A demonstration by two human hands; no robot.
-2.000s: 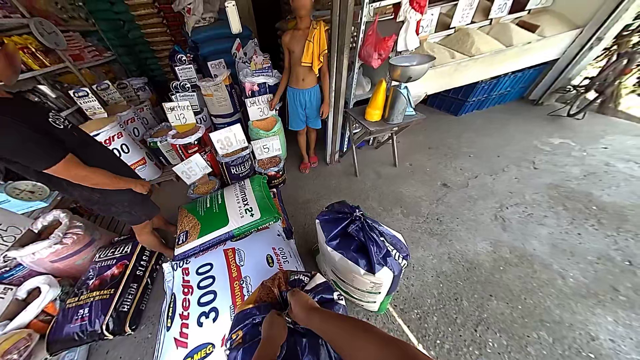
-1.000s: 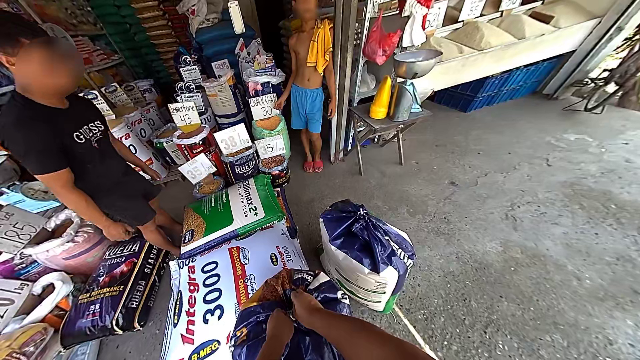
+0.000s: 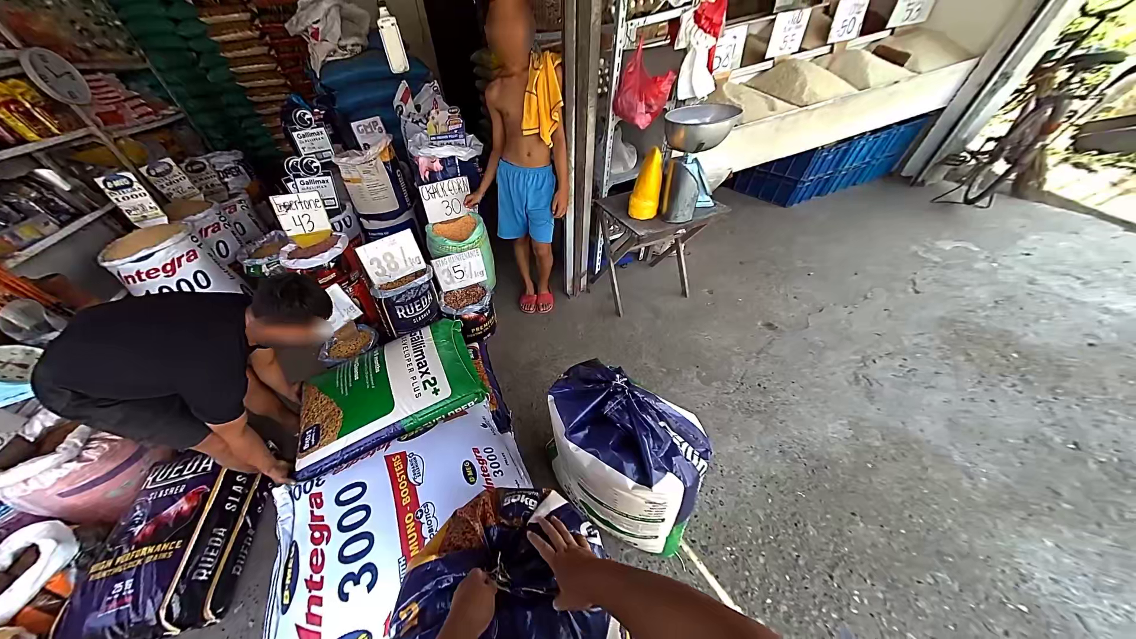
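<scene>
A dark blue printed plastic sack [image 3: 532,612] with a gathered mouth stands at the bottom centre. My left hand [image 3: 475,599] is closed on the gathered plastic at the left of its neck. Fingers spread, my right hand [image 3: 561,561] lies against the sack's right side near the neck. Just beyond it stands a tied white and blue sack [image 3: 630,461]. A large white feed sack [image 3: 355,550] lies flat to the left, with a green and white feed sack [image 3: 390,390] on top of its far end.
At left a person [image 3: 169,364] in black bends down, hands at the green sack's near corner. Another person [image 3: 524,177] stands by the doorway post. A small table [image 3: 661,222] holds a metal scoop and yellow container. Open feed bags with price signs line the left; rice bins are behind.
The person in black, upright a second ago, has bent down to the green sack. My right hand, earlier closed at the sack's neck beside my left, has moved right and its fingers have spread.
</scene>
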